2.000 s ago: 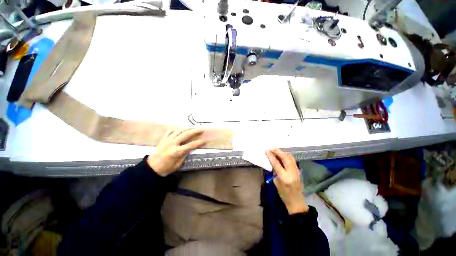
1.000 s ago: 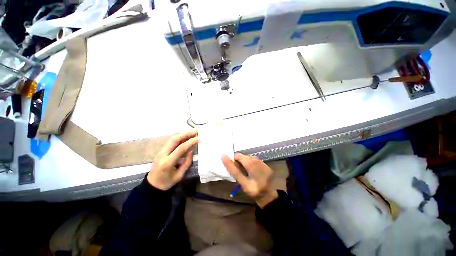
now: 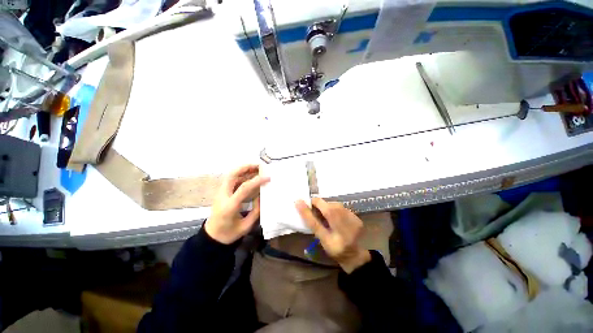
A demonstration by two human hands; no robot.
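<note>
A long tan waistband strip (image 3: 179,193) loops over the left of the table and runs along its front edge. A white pattern piece (image 3: 283,195) lies over its right end; a short bit of strip shows past the piece's right side. My left hand (image 3: 233,205) presses at the piece's left edge on the strip. My right hand (image 3: 337,233) holds the piece's right edge between thumb and fingers. A blue pen (image 3: 313,246) shows below my right palm, partly hidden. Tan garment pieces (image 3: 292,293) lie on my lap.
The sewing machine (image 3: 455,29) stands behind, its needle area above the pattern piece. Tweezers (image 3: 435,97) and an orange-handled screwdriver (image 3: 562,108) lie right. A phone (image 3: 67,137) is left. White padding (image 3: 520,240) is below right.
The white piece was lifted from below the strip's end and laid over it. Both hands moved together around it. In the last second the view shifted slightly; a strip bit now shows at its right.
</note>
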